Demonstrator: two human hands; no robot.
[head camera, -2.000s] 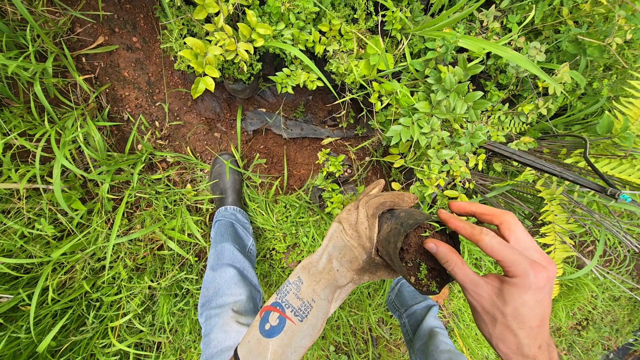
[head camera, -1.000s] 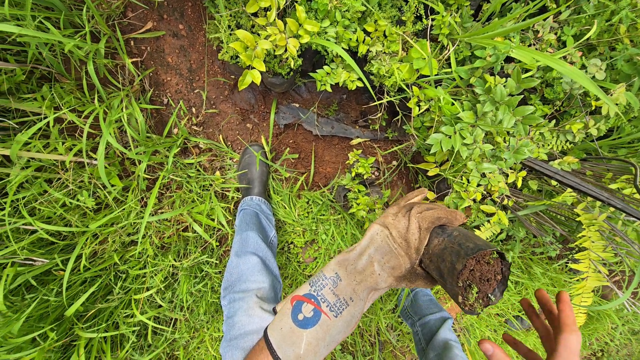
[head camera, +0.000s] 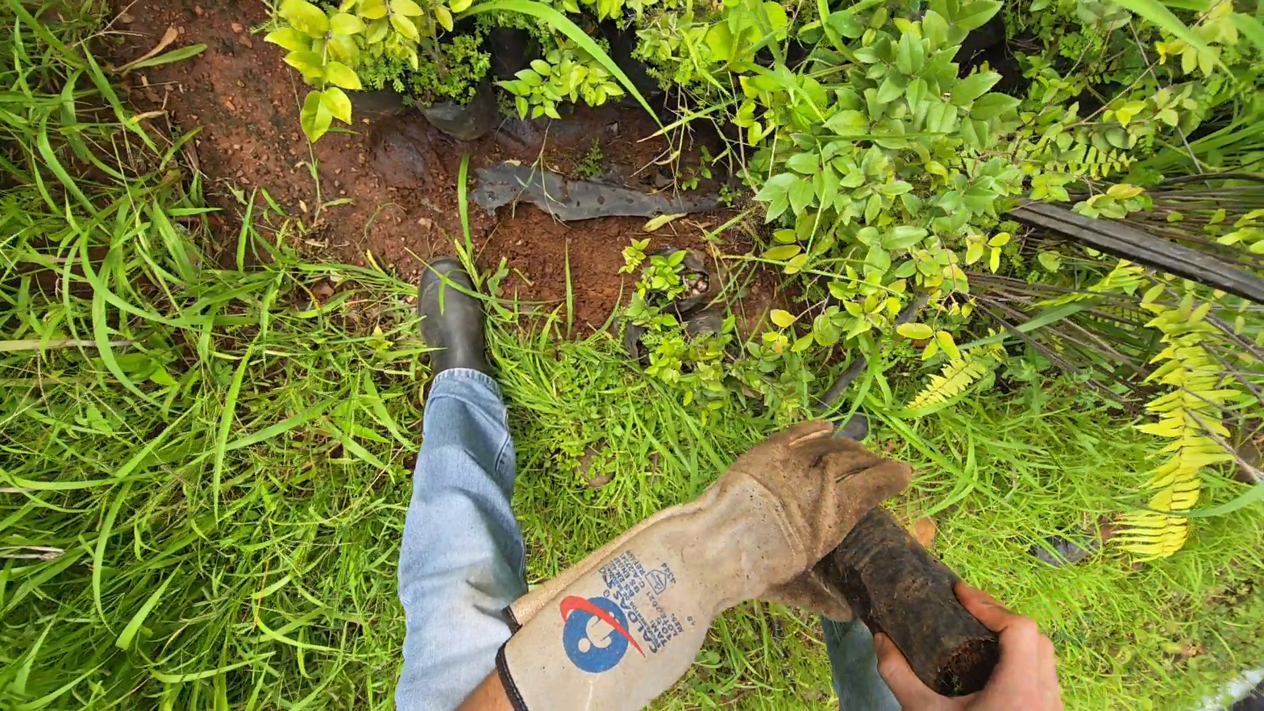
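My left hand (head camera: 825, 504), in a long soiled leather work glove with printing on its cuff, grips the upper left end of a black plastic nursery bag of soil (head camera: 904, 597). Bare, my right hand (head camera: 1002, 657) has its thumb and fingers around the bag's lower right end, where dark soil shows. The bag lies tilted between both hands, above the grass and over my leg. Part of its far end is hidden by the glove.
A dark rubber boot (head camera: 452, 316) stands at the edge of reddish bare soil (head camera: 346, 207). A torn black plastic strip (head camera: 592, 196) lies there. Leafy seedlings (head camera: 889, 158) in dark bags crowd the top. Dark stalks (head camera: 1136, 242) and a yellowing fern (head camera: 1180, 434) are at right.
My right hand, apart from the bag one second ago, is now on its lower end. The bag's soil-filled opening, which faced the camera earlier, has turned away.
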